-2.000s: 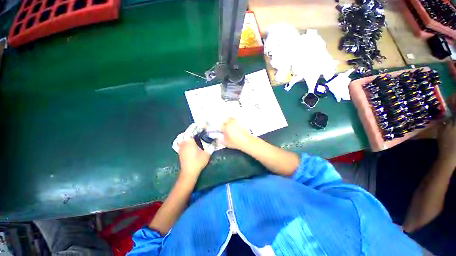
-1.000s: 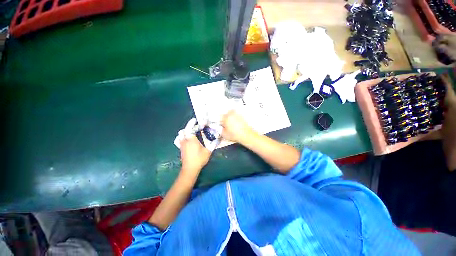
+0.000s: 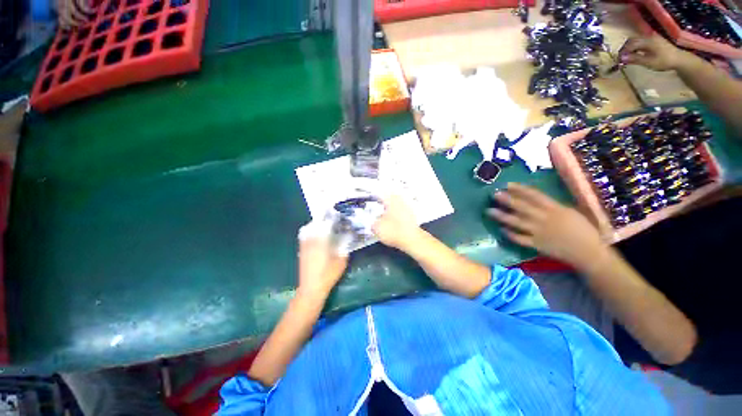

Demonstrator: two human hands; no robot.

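A dark watch-like unit (image 3: pixel 355 205) is held between my hands over the printed white paper sheet (image 3: pixel 322 180). A greyish-white crumpled cloth (image 3: pixel 351 231) is bunched around it and partly hides it. My left hand (image 3: pixel 320 253) is blurred and grips the cloth from the left. My right hand (image 3: pixel 395 221) is at the unit's right side, fingers closed on it. Fingertip details are too blurred to tell.
A dark metal stand (image 3: pixel 353 89) rises over the paper, an orange-red box (image 3: pixel 390 106) behind. White wipes (image 3: pixel 468 106), a dark unit (image 3: pixel 487 171) and a pink tray (image 3: pixel 587 184) lie right. Another person's hand (image 3: pixel 537 218) reaches over the mat. A red tray (image 3: pixel 175 61) is at far left.
The dark unit and cloth have shifted a little up over the paper. Another person's hand has come in at the right, over where a second dark unit lay. Their other hand now reaches the dark pile.
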